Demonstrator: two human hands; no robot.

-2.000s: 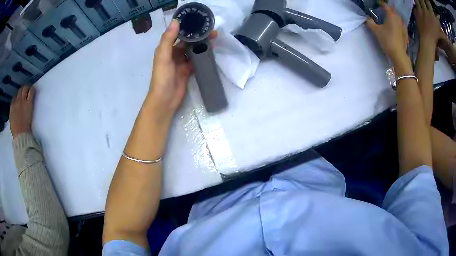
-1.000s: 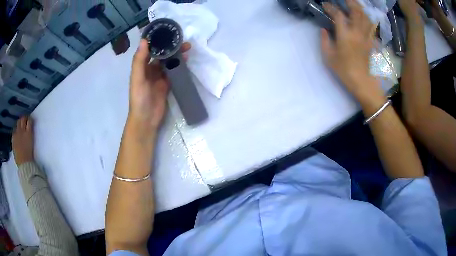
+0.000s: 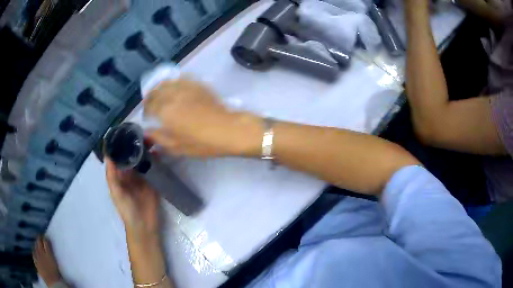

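Note:
My left hand (image 3: 132, 194) holds a dark grey handheld blower (image 3: 171, 188) by its head, with the round end face up and the handle pointing down to the right. My right hand (image 3: 188, 115) is motion-blurred just above and beside the blower head. A white crumpled sleeve (image 3: 159, 77) shows behind its fingers. The fingertips are blurred, so I cannot tell whether the right hand grips the sleeve.
Pale blue retail boxes (image 3: 93, 121) line the far left edge. Grey waiting blowers (image 3: 304, 61) lie at the upper right beside white sleeves (image 3: 332, 25). Another person's arm (image 3: 424, 84) is at the right, and a person's hand (image 3: 46, 261) at the lower left.
My right hand has moved from the upper right across to the blower. The view has shifted, and the blower and my left hand now appear lower and further left.

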